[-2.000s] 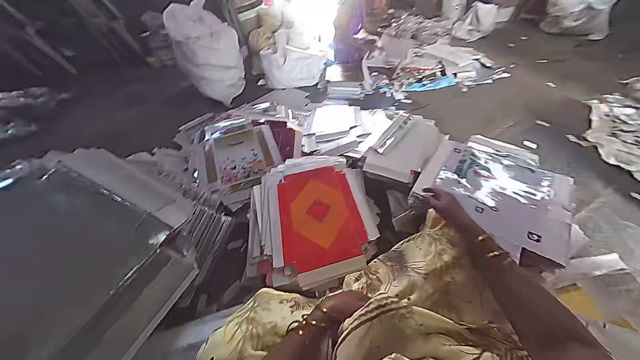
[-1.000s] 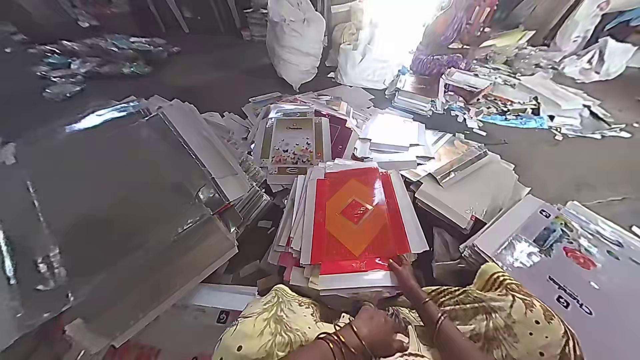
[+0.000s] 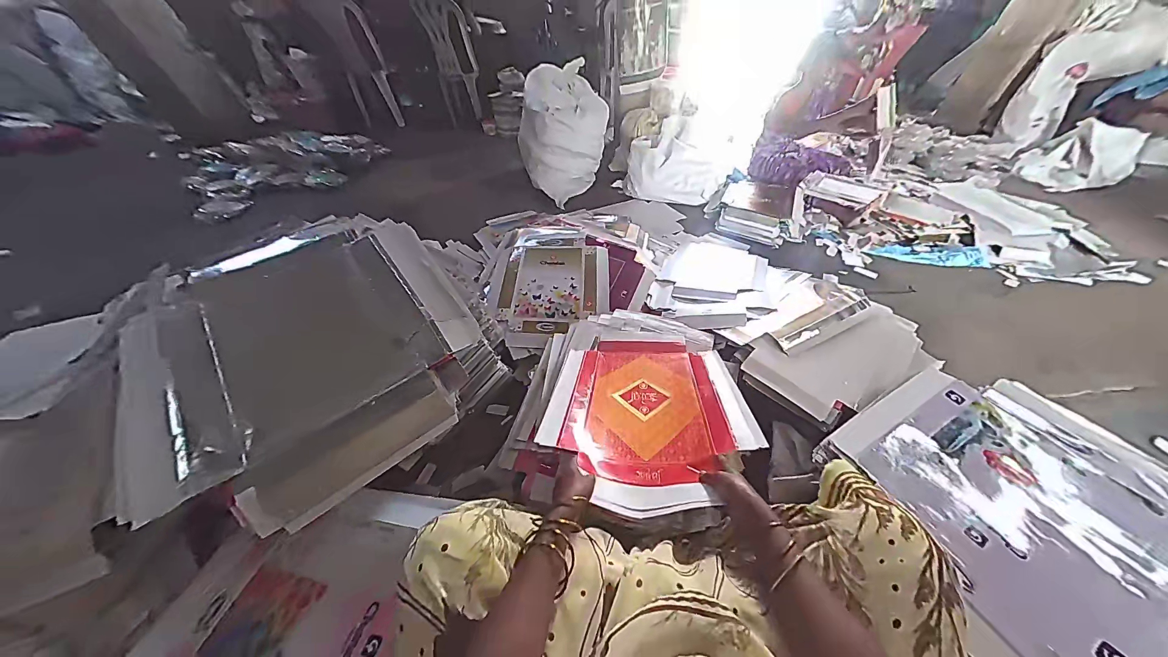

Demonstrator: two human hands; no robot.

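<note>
A red and orange printed cardboard sheet with a diamond pattern lies on top of a stack of white-edged sheets in front of my lap. My left hand grips the near left edge of the top sheets, thumb on top. At the near right edge my right hand holds them in the same way. The fingers under the sheets are hidden. Behind this stack lies a pile topped by a gold-bordered printed sheet with butterflies.
A large stack of grey, glossy sheets stands at left. White printed sheets lie at right, cream cardboard behind them. Farther back are a white sack, scattered paper scraps and a heap of plastic pieces.
My right hand has moved from the white printed sheets at right to the red and orange sheet. My left hand has come from my lap to its near left edge. The view has turned.
</note>
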